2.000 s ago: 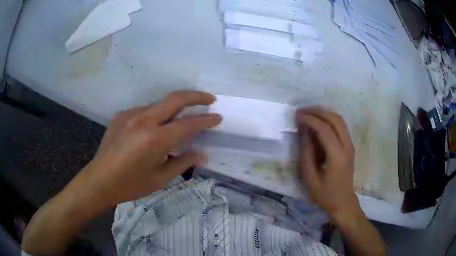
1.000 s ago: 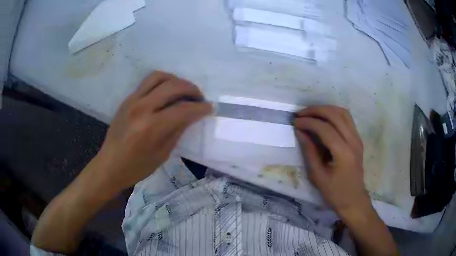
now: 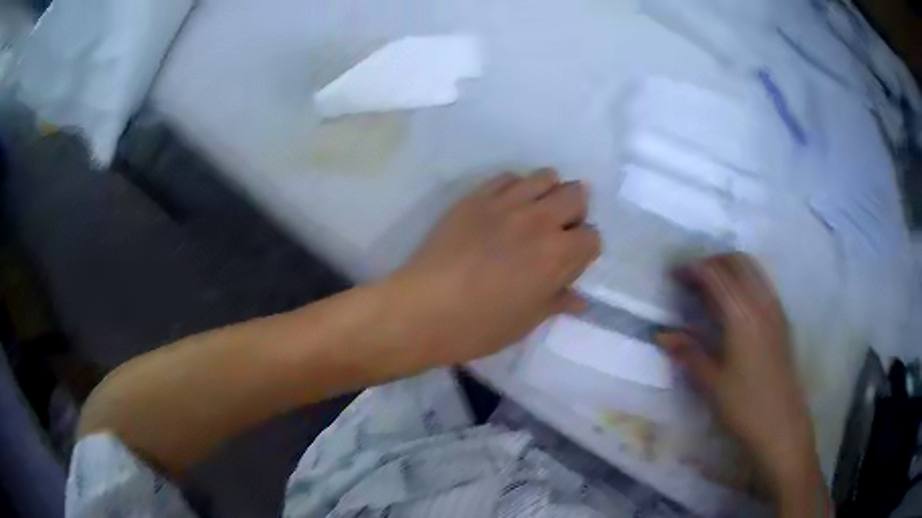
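A white fabric piece (image 3: 607, 354) lies flat near the table's front edge, with a grey metal strip (image 3: 625, 321) across it. My left hand (image 3: 516, 258) is at the strip's left end, fingers curled and thumb low by the strip; whether it grips anything is hidden. My right hand (image 3: 738, 344) is blurred at the right end, its thumb and fingers apart and the thumb tip close to the strip.
Pressed white strips (image 3: 679, 198) lie in rows beyond my hands. A stepped white stack (image 3: 404, 76) lies at the back left. Larger white pieces (image 3: 859, 212) are at right, the iron (image 3: 869, 435) at the right edge. White cloth (image 3: 91, 61) hangs at the far left.
The view has swung left, shifting things rightward. The metal strip now lies across the white piece. My right fingers have opened away from the strip's end.
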